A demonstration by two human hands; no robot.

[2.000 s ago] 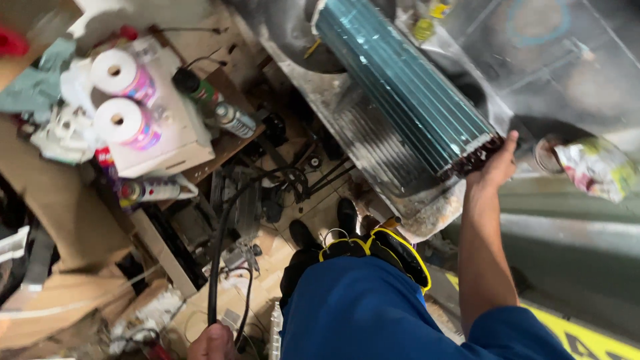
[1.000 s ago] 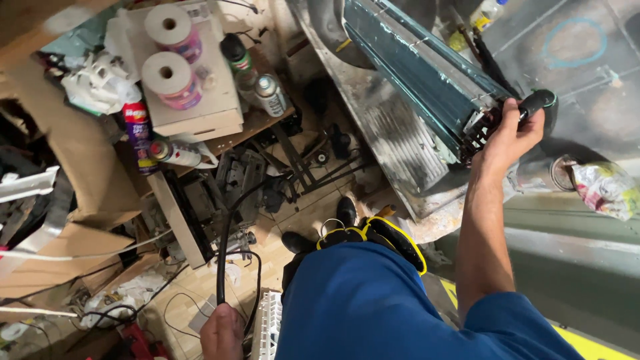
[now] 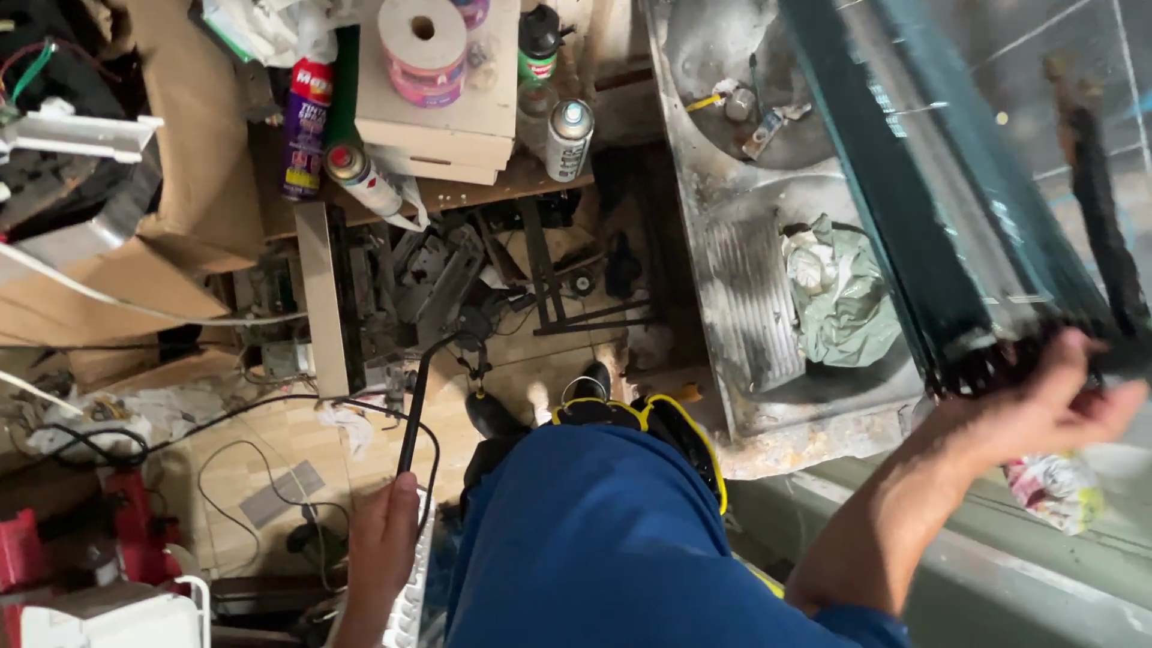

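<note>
My left hand [image 3: 382,535], low at left of centre, is closed around a thin black tube [image 3: 414,409] that points away from me and bends at its far end. At the right, a long finned metal coil [image 3: 936,171], dark teal with a bare grey strip, slants over the metal sink [image 3: 711,270]. My right hand [image 3: 1044,400] is at the coil's near end and grips it; motion blurs the fingers. A dark, narrow, rough piece [image 3: 1102,198] lies just right of the coil. Crumpled green plastic [image 3: 846,292] is in the sink basin.
Spray cans [image 3: 569,139] and a box with spools [image 3: 441,148] stand on a wooden shelf at upper left. An open cardboard box [image 3: 202,126] is farther left. Cables [image 3: 216,409] and scrap cover the floor near my shoes [image 3: 490,414]. A crumpled wrapper [image 3: 1053,490] lies below my right hand.
The coil's near end and my right hand have moved right and the coil has turned, so crumpled plastic now shows in the basin. My left hand still holds the tube. The view has shifted.
</note>
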